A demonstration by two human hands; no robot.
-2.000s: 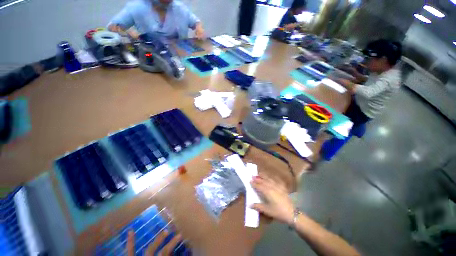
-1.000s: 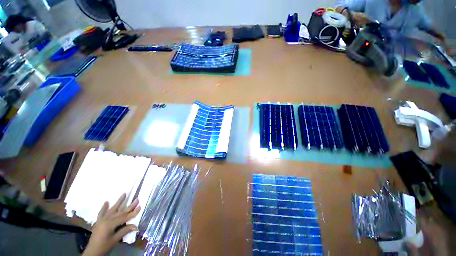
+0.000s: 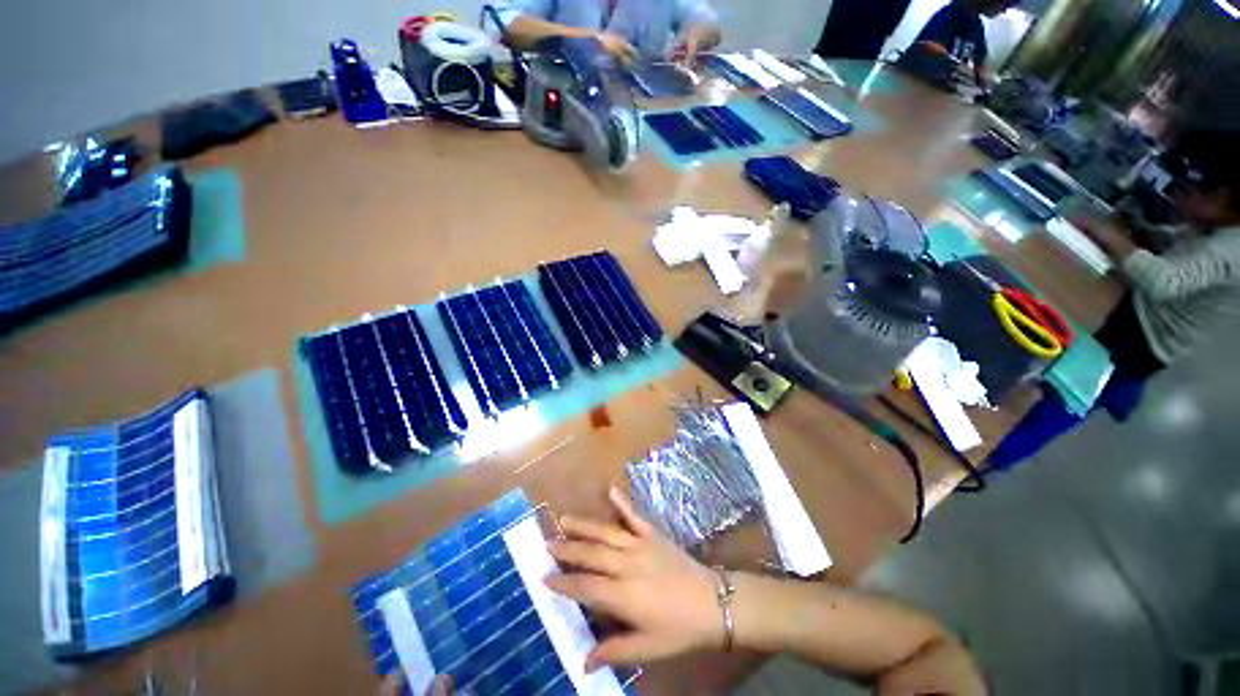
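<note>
A bright blue solar panel [image 3: 469, 592] lies in front of me at the bottom centre. One white strip [image 3: 558, 615] lies along its right edge, with the fingers of my right hand [image 3: 639, 585] spread on and beside it. A shorter-looking white strip [image 3: 407, 639] lies on the left part of the panel. Only fingertips of my left hand [image 3: 419, 684] show at the bottom edge, by that strip; their grip is hidden. Silvery ribbon wires [image 3: 694, 479] lie in a pile beyond my right hand, beside another white strip [image 3: 779, 492].
Three dark cell stacks [image 3: 487, 347] lie on a teal mat [image 3: 326, 492]. A finished panel stack [image 3: 129, 524] is at left. An iron stand [image 3: 762, 386], a round fan-like device [image 3: 864, 306] and scissors [image 3: 1029, 324] are at right. People sit around the table.
My left hand has left the white strip stock and is at the panel. My right hand has moved from the wire pile onto the panel. Two white strips now lie on it. The view has swung right.
</note>
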